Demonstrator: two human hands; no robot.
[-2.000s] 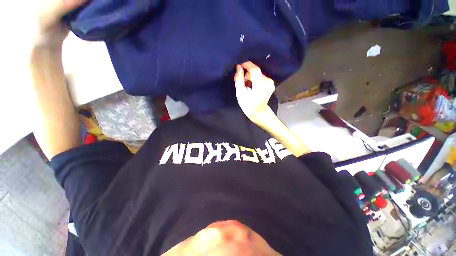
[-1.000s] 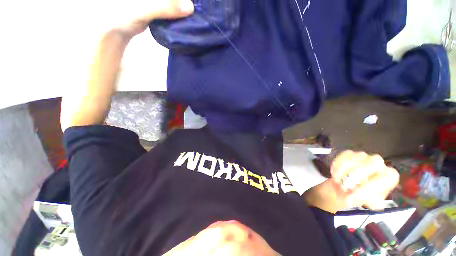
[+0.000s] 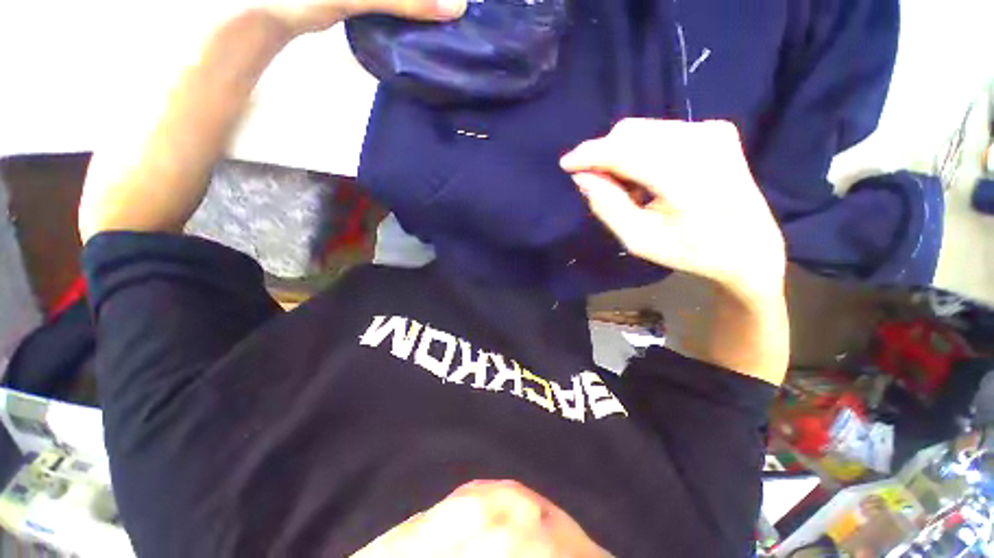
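The navy jacket [image 3: 491, 185] hangs over the white table's edge towards me. My left hand [image 3: 398, 9], cut off by the top edge, holds a shinier navy pocket piece [image 3: 469, 60] at its upper left, with small pale stitches near the top. My right hand [image 3: 687, 191] is in front of the jacket's right part, with thumb and index fingertips close together and pointing left. Whether it holds a needle or thread cannot be seen. A short white stitch row shows below the pocket piece, and a white basting line runs down the jacket above my right hand.
A sleeve [image 3: 872, 234] lies at the right with pale stitches round its cuff. The white table [image 3: 289, 98] shows at left. Red and white bags and boxes [image 3: 839, 431] lie low at the right. A pale machine-like object [image 3: 55, 480] is at the lower left.
My right hand has come back from the lower right, away from the jacket, up in front of it. My left hand still holds the pocket piece, now slightly further right. The view has shifted.
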